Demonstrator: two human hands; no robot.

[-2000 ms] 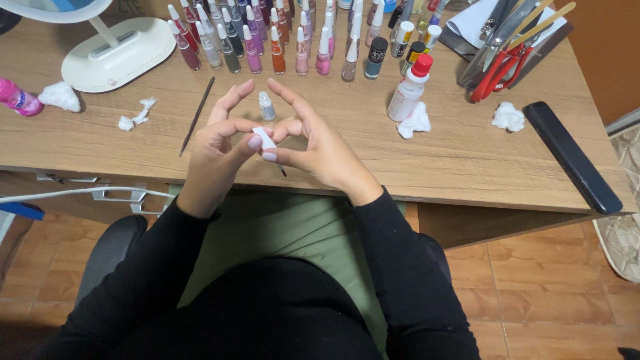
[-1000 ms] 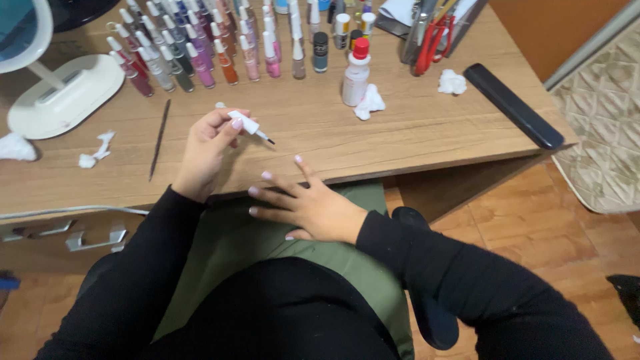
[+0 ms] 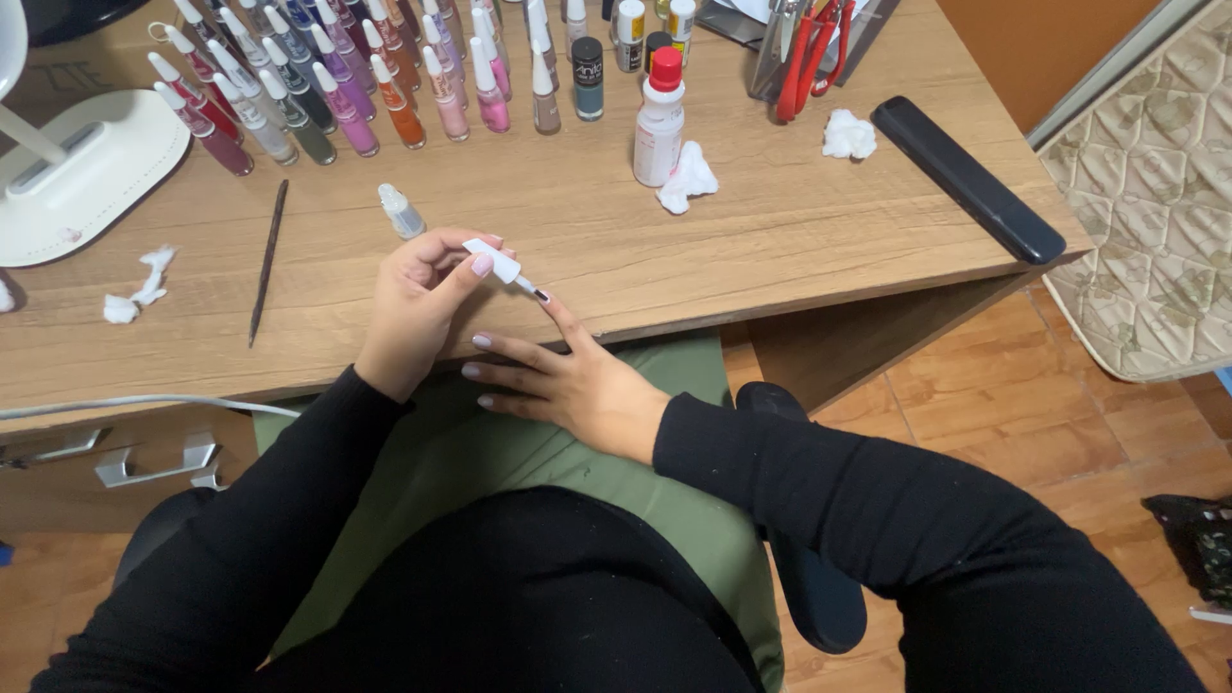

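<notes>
My left hand pinches the white cap of a nail polish brush between thumb and fingers. The brush's dark tip touches the nail of the index finger of my right hand. That right hand holds nothing; its fingers are spread at the front edge of the wooden desk, over green cloth. Just behind my left hand stands a small clear nail polish bottle without its cap. The other visible nails look pale lilac.
Rows of nail polish bottles stand at the back. A red-capped bottle has a cotton piece beside it. Also on the desk are a thin dark stick, a black case, red-handled pliers and a white mirror base.
My hands, close together two seconds back, have parted. The right one has spread its fingers, and the left has brought the brush onto the right index nail. The view has shifted.
</notes>
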